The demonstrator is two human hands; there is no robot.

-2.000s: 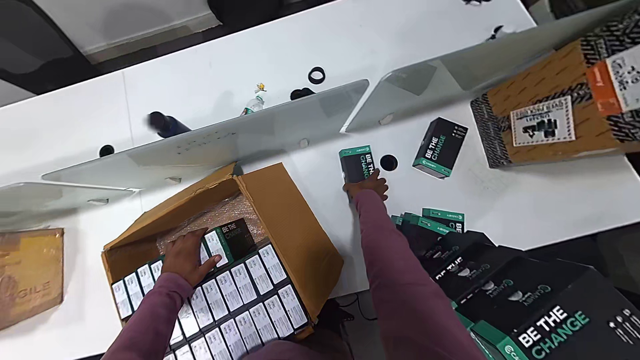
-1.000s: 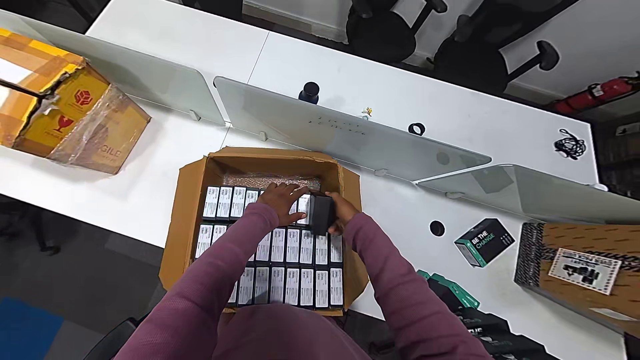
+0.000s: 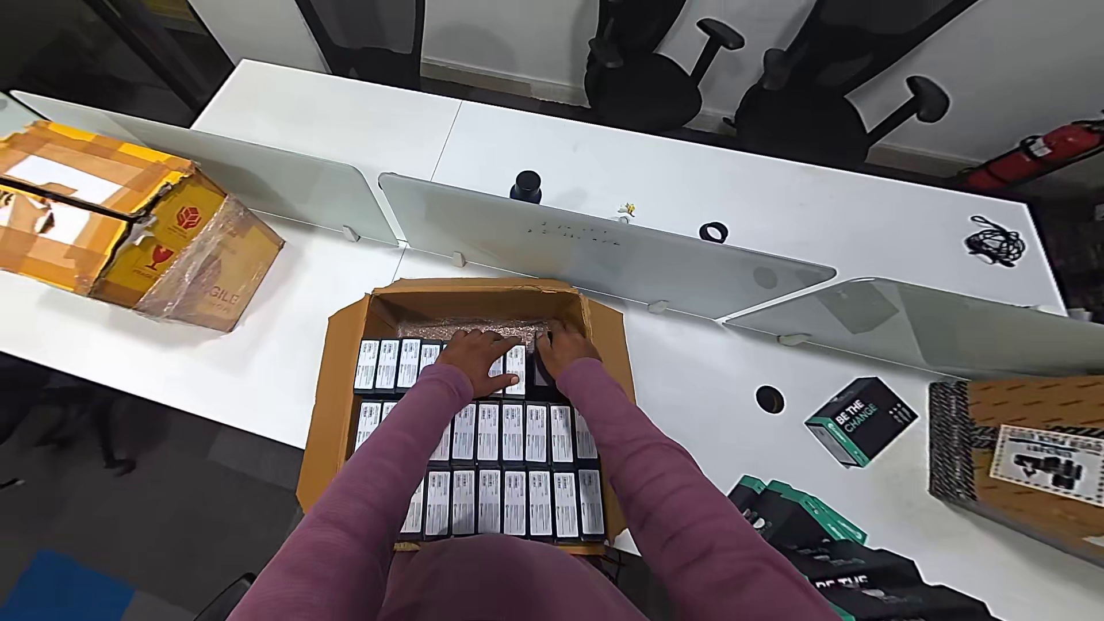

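An open cardboard carton [image 3: 611,345] holds several rows of small black boxes with white labels [image 3: 513,431], standing upright. Bubble wrap [image 3: 423,330] lines its far side. My left hand [image 3: 479,359] rests on the tops of boxes in the far row, fingers spread. At that row's right end, my right hand [image 3: 565,347] touches a dark box [image 3: 542,379], its fingertips partly hidden between the box and the carton wall; whether it grips the box cannot be told. On the table to the right lies a black and green box [image 3: 862,421] with printed lettering.
More black and green boxes [image 3: 811,526] lie at the lower right, beside a brown carton [image 3: 1026,405]. A taped, wrapped carton [image 3: 233,267] stands at the left. Glass dividers [image 3: 604,246] run behind the open carton. A black tape roll [image 3: 713,231] and a cable [image 3: 994,241] lie beyond.
My right hand has moved from the small box on the table to the carton's far row, where a dark box has gone down into the right end. The view has swung left.
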